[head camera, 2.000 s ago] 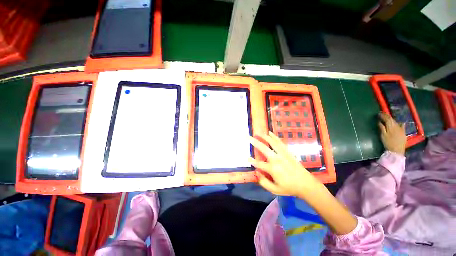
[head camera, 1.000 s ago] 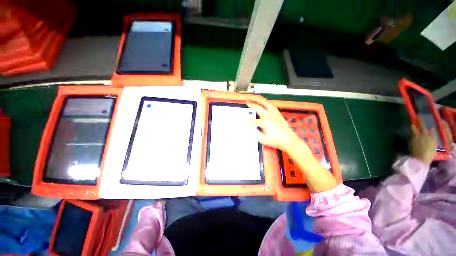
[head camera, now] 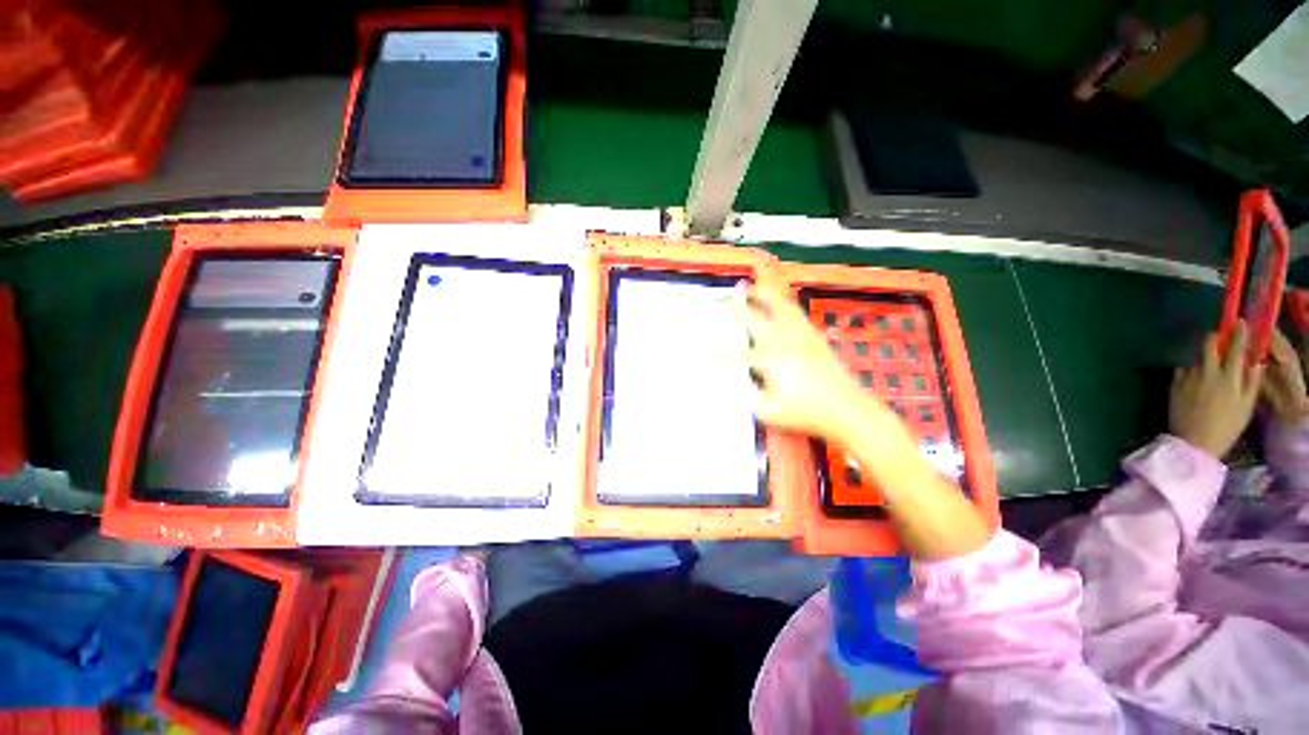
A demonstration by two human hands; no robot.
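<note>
Four tablets in foam trays lie side by side. My right hand point(head camera: 807, 376) is over the white-screened tablet point(head camera: 681, 395) in an orange tray, fingertips at its upper right corner. Its wrist crosses the tablet with a red grid screen point(head camera: 893, 366). To the left, a white foam tray point(head camera: 335, 431) holds a white-screened tablet point(head camera: 474, 388) with a blue dot in its upper left corner. The leftmost tablet point(head camera: 237, 381) has a greyish, reflecting screen. My left hand is not visible; only my left sleeve point(head camera: 438, 618) shows below the bench edge.
A greyish-screened tablet point(head camera: 428, 115) lies behind the row. Orange trays point(head camera: 108, 108) are stacked back left. A low tray pile point(head camera: 223, 639) stands beside my lap. A metal post point(head camera: 749, 115) rises behind. At right, another person's hands point(head camera: 1217, 395) hold an orange tray upright.
My right hand has moved from the tablet's right edge up to its upper right corner; the blue dot there no longer shows. The other person's tray has been lifted and tilted upright.
</note>
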